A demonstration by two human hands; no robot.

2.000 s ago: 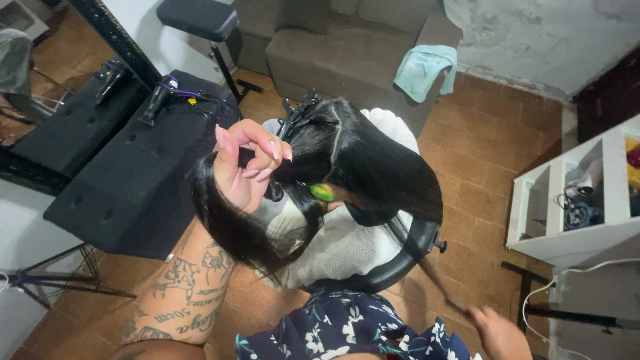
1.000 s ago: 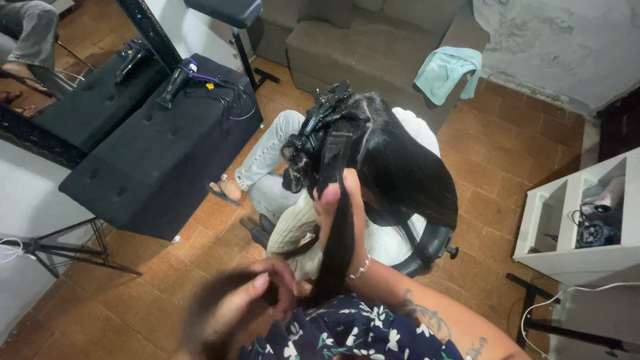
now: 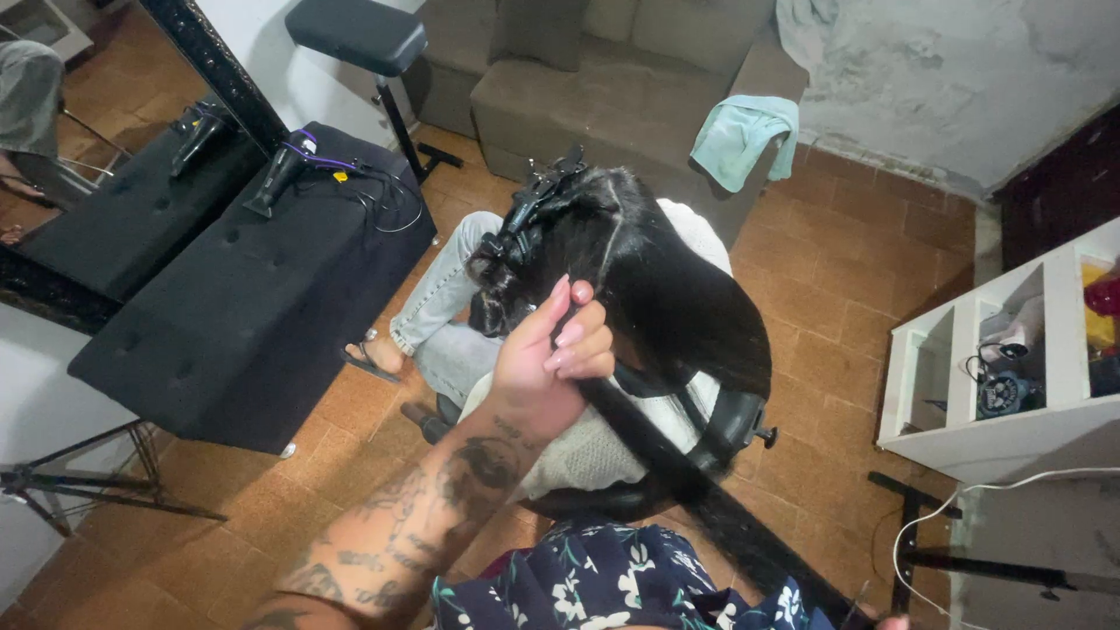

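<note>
A seated person's long dark hair [image 3: 691, 297] is parted, with one side gathered up by black hair clips [image 3: 525, 214]. My left hand [image 3: 564, 350] is closed around a strand of dark hair [image 3: 665, 455] close to the head, with the thumb pointing up. From there the strand runs straight down to the lower right, over my floral clothing. At the bottom edge only the fingertips of my right hand [image 3: 891, 622] show, at the strand's far part; the rest of that hand is out of frame.
The person sits on a black chair [image 3: 731, 429], a white knitted garment around them. A black tufted bench [image 3: 236, 289] holds a hair dryer [image 3: 284, 175] beside a mirror. Behind are a brown sofa [image 3: 604, 105] with a light green cloth [image 3: 744, 136]. White shelves [image 3: 927, 437] stand right.
My left hand has moved up from the lower left to the strand near the head. My right hand has moved from near the head to the lower right edge.
</note>
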